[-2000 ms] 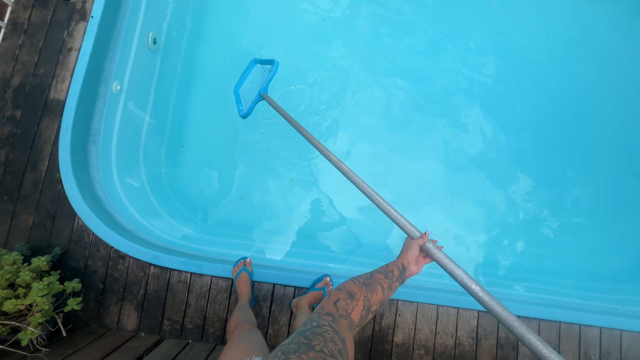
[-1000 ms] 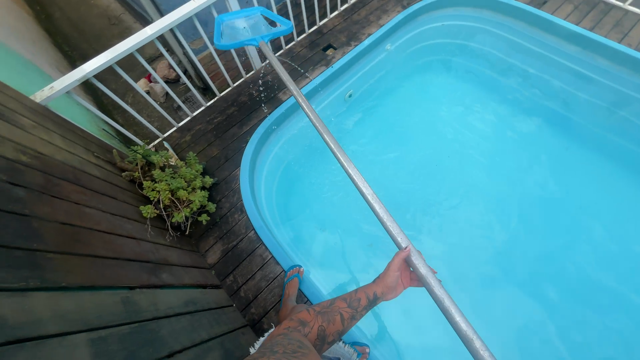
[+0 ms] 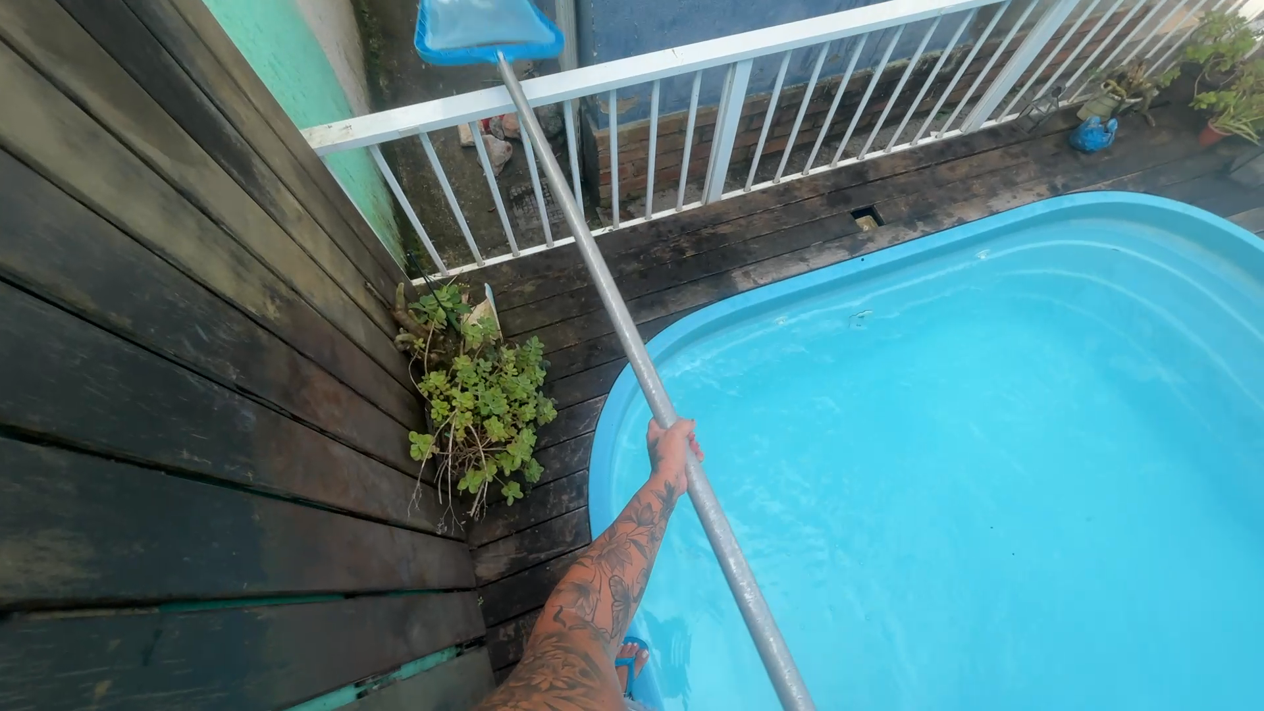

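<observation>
My left hand (image 3: 674, 452), at the end of a tattooed forearm, is closed around a long grey metal pole (image 3: 632, 341) over the pool's near corner. At the pole's far end, a flat skimmer net with a blue frame (image 3: 489, 49) is raised above the white railing, partly cut off by the top edge. The pole slants from there down to the bottom edge, where its near end is out of frame. My right hand is not in view. Below lies the light blue pool (image 3: 889, 444) of water, its rim (image 3: 604, 434) curving past the forearm.
A dark plank wall (image 3: 197, 395) fills the left side. A leafy green plant (image 3: 484, 405) grows at its foot. The white metal railing (image 3: 731, 128) borders the dark wooden deck (image 3: 691, 257). A small square opening (image 3: 867, 218) is in the deck. My foot in a blue flip-flop (image 3: 632, 660) is by the rim.
The skimmer net has gone from over the pool water up and across to the railing; drops fell from it one second ago. My left hand has kept hold of the pole. The view has swung left.
</observation>
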